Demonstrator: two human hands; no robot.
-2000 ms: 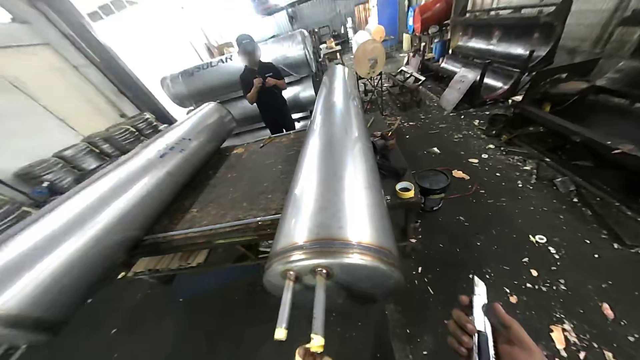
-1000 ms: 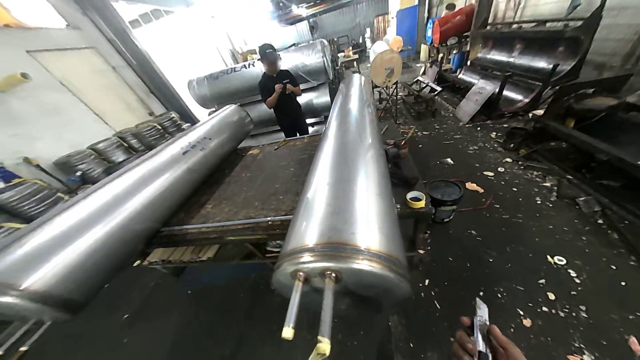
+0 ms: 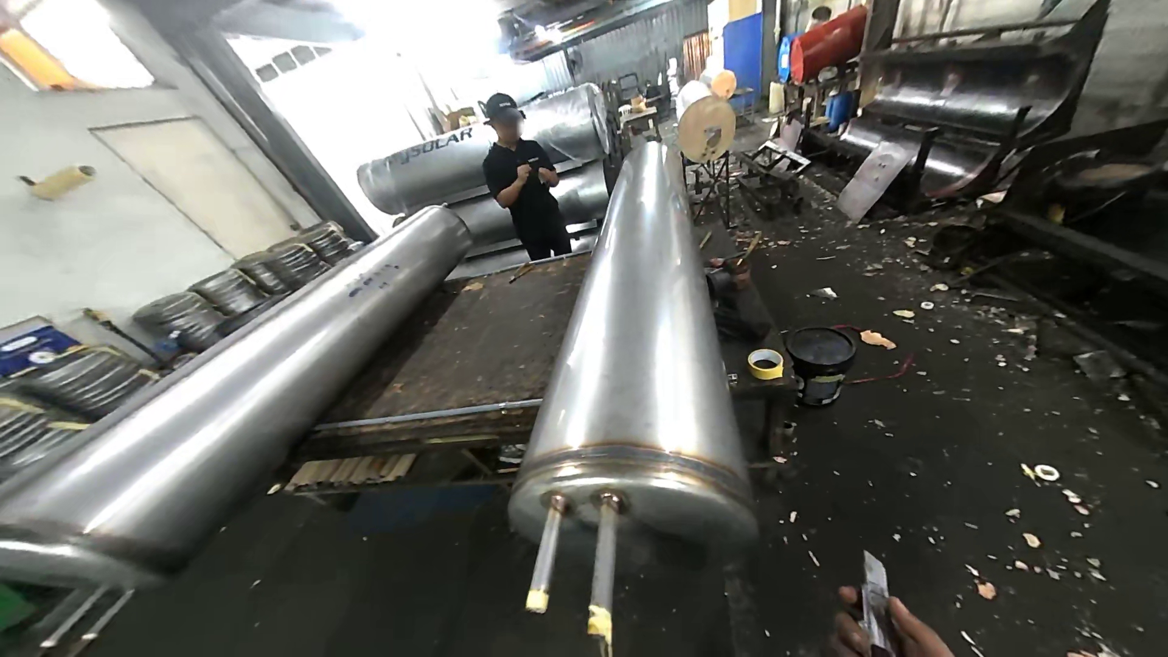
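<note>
At the bottom right, my right hand holds a snap-off utility knife, its flat blade pointing up and away from me. My left hand is out of view. To the left of the knife, and apart from it, a long stainless steel cylinder lies on a dark worktable. Two thin pipes stick out of its near end, with yellow tape on their tips. Another steel cylinder lies along the left side of the table. A roll of yellow tape rests by the table's right edge.
A black bucket stands on the floor right of the table. Behind the table is a person in dark clothes, near large wrapped cylinders. Coils line the left wall. Scraps litter the floor; metal frames stand at right.
The knife and my right hand sit lower in view than two seconds ago. A small tan shape by the pipe tips at the bottom edge two seconds ago is gone from view.
</note>
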